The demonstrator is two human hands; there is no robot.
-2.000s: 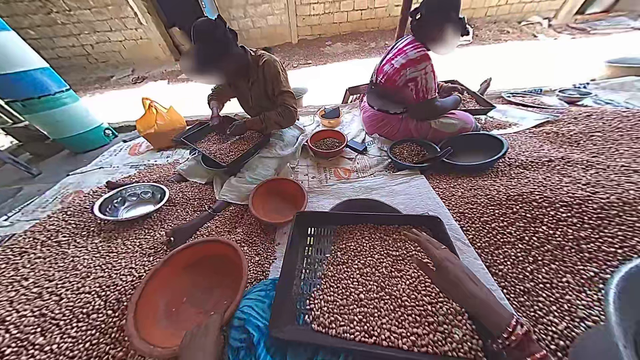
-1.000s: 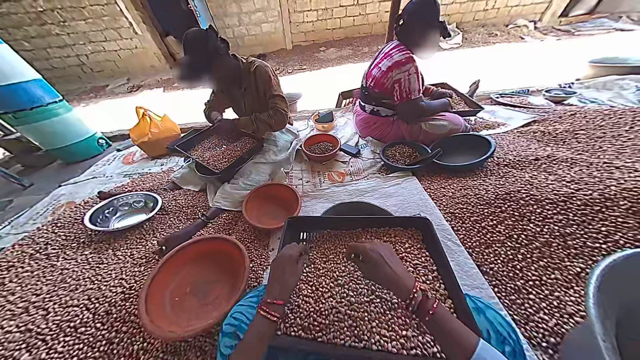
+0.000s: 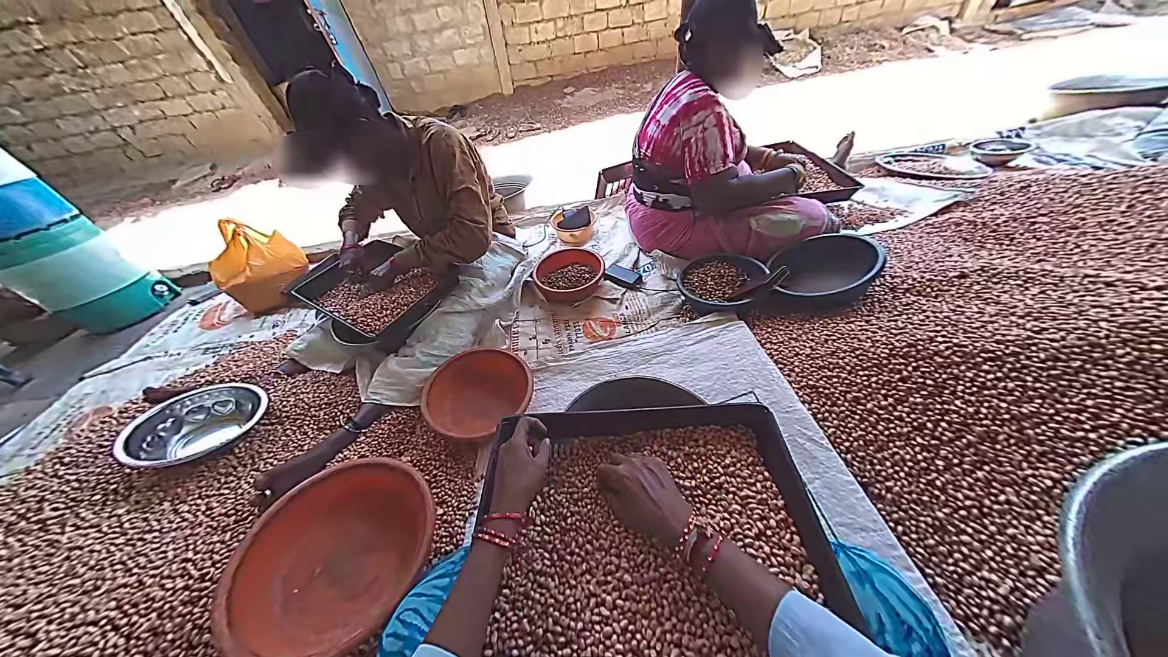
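Note:
A black plastic tray (image 3: pixel 639 418) full of brown-and-pale nuts or beans (image 3: pixel 657 566) lies before me over blue patterned cloth. My left hand (image 3: pixel 522 465), with red bangles at the wrist, is at the tray's left edge near the far corner; its fingers are curled, and whether they pinch anything is hidden. Over the nuts in the far middle of the tray, my right hand (image 3: pixel 643 493) rests with fingers bent down; what is under them cannot be seen. An orange-brown bowl (image 3: pixel 328 557) stands left of the tray, and a smaller one (image 3: pixel 477 394) beyond it.
Nuts (image 3: pixel 985 392) spread widely on both sides. A metal basin (image 3: pixel 1113 538) stands at the right edge, a steel bowl (image 3: pixel 192 424) at left. Two people sit ahead with trays (image 3: pixel 429 306); one person's foot (image 3: pixel 292 479) is near the large bowl. Dark bowls (image 3: pixel 830 274) stand beyond the white sheet.
Two seconds ago my left hand was by the large orange-brown bowl; a second ago it was over the tray. Now it is at the tray's left edge. My right hand has stayed over the nuts.

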